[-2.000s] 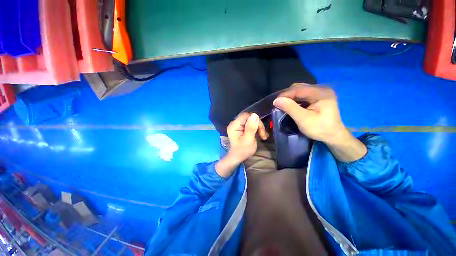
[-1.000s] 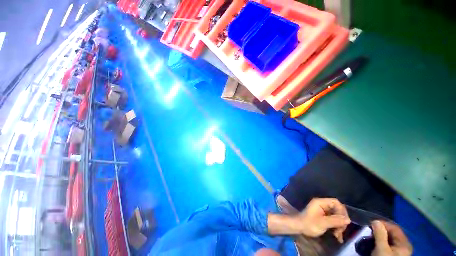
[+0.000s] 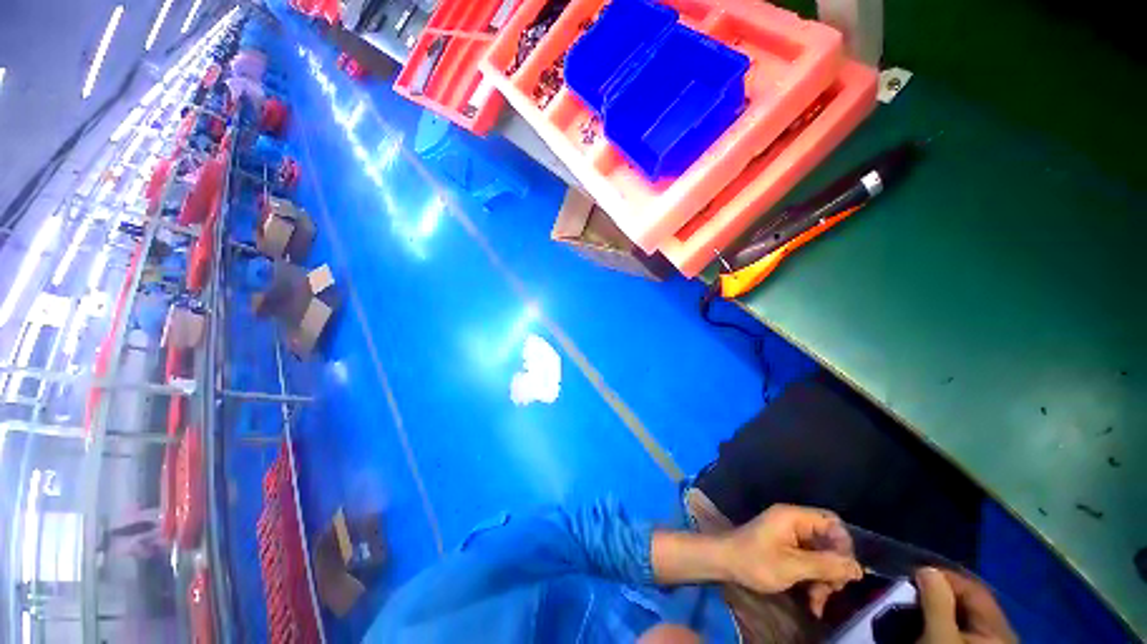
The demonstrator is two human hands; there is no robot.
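The smartphone point(image 3: 877, 614) is near the bottom edge at the right, over the lap, pale with glare, with a dark round camera part. My right hand point(image 3: 962, 611) holds its camera end, with the thumb beside the camera; the bottom edge cuts this hand off. My left hand point(image 3: 795, 551) is left of the phone, its fingertips pinched at one end of a thin see-through plastic strip point(image 3: 896, 551). The strip runs across to my right hand; its far end is hidden there. A dark reddish patch shows below my left fingertips, too unclear to name.
The green bench point(image 3: 981, 327) spans the right side. An orange-and-black tool point(image 3: 799, 252) lies at its corner, with a black cable hanging down. Red-pink foam trays point(image 3: 667, 214) hold blue bins point(image 3: 660, 94). A cardboard box point(image 3: 604, 237) stands below; racks point(image 3: 189, 403) and cartons are at left.
The view has swung left from the lap toward the aisle, so the hands now sit at lower right. Over the last second the hands shifted slightly left in view, still at the phone and strip.
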